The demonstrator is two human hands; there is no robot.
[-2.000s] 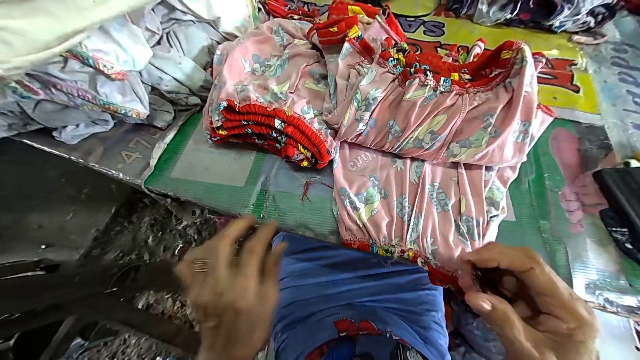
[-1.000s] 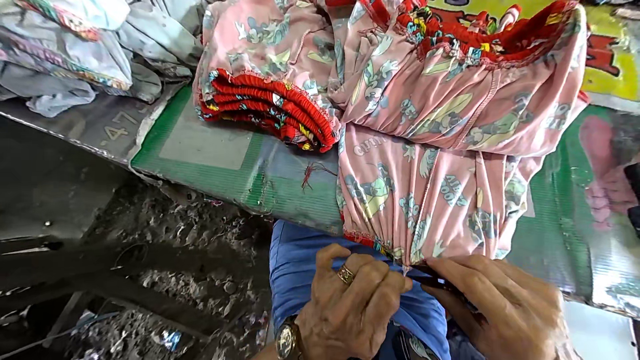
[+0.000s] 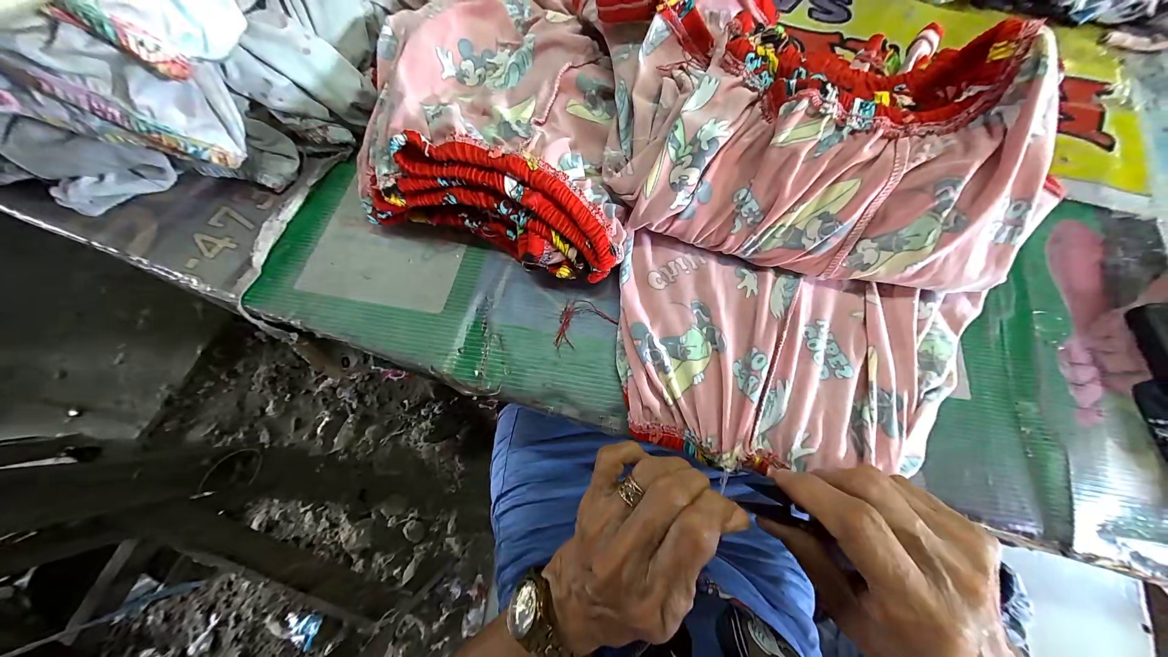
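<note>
Pink printed cloth garments with red elastic trim (image 3: 776, 356) lie on the green-covered table, one leg hanging toward its front edge. My left hand (image 3: 639, 538), with a ring and a wristwatch, pinches at the trim's lower edge, where a thin pale thread shows; the pinched bit is hidden. My right hand (image 3: 885, 547) is closed around a small dark tool, mostly hidden by the fingers, right beside the same trim. Folded pink garments with stacked red elastic cuffs (image 3: 502, 201) lie up and to the left. Loose red threads (image 3: 579, 319) rest on the table between.
A heap of pale grey garments (image 3: 137, 91) lies at the upper left. A black object (image 3: 1152, 338) sits at the right edge. The table's front edge (image 3: 392, 360) runs above the blue cloth over my lap (image 3: 557, 474) and a littered dirt floor (image 3: 365, 538).
My left hand, apart from the garment two seconds ago, has come to the trim beside my right hand. The view has moved closer to the table.
</note>
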